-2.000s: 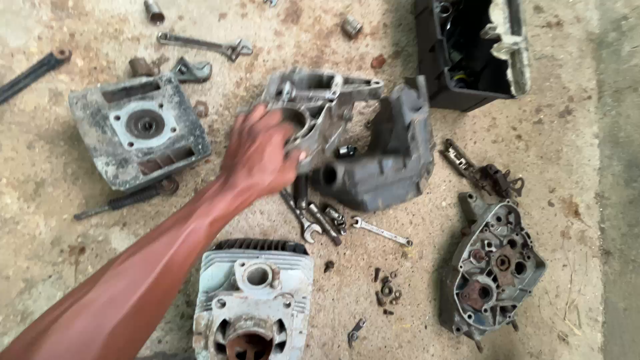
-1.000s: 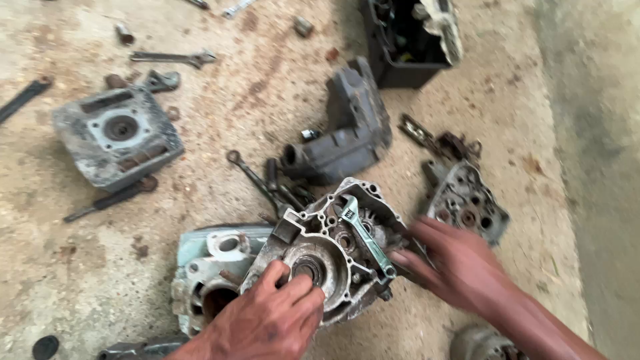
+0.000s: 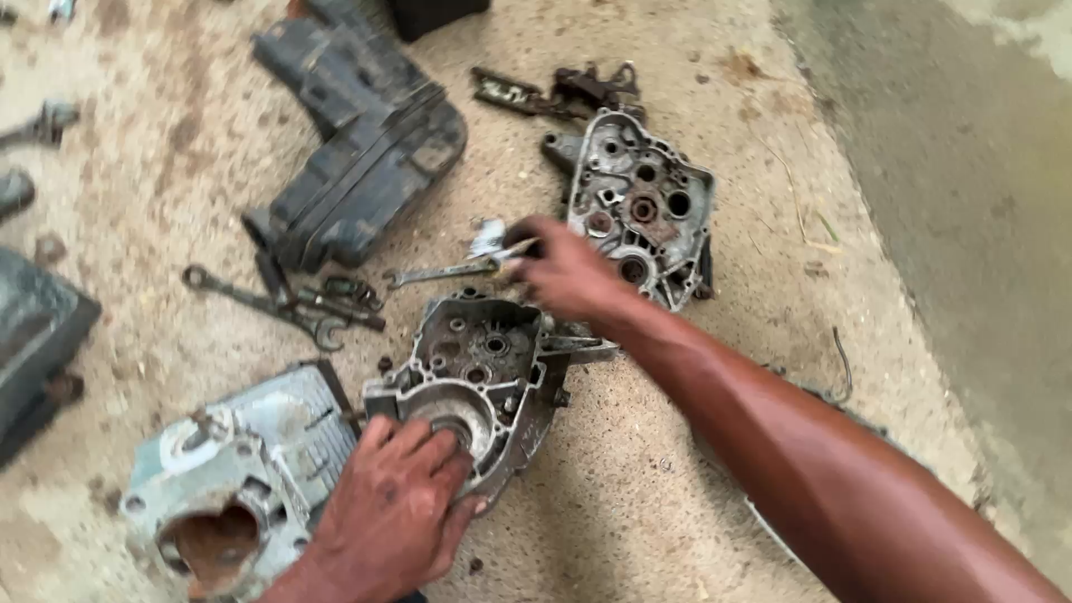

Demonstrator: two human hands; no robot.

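Note:
My left hand [image 3: 402, 494] grips the near edge of a metal engine crankcase half [image 3: 494, 343], fingers over its round bearing bore. My right hand [image 3: 561, 268] is farther out, blurred, with its fingers closed around a small metal tool whose kind I cannot make out. Just left of that hand lies a combination wrench [image 3: 435, 274] on the concrete. A second crankcase half [image 3: 645, 201] lies beyond my right hand, its open side up. The finned engine cylinder [image 3: 226, 486] sits left of my left hand.
A black plastic air filter housing [image 3: 360, 151] lies at the upper left. Below it are several wrenches [image 3: 260, 306]. Rusty metal linkage parts [image 3: 595, 88] lie beyond the second crankcase half. Another engine part [image 3: 33, 343] is at the left edge.
The adjustable wrench that lay across the crankcase half is off it. My right hand has moved from the crankcase's right side to beyond it. The view has moved closer.

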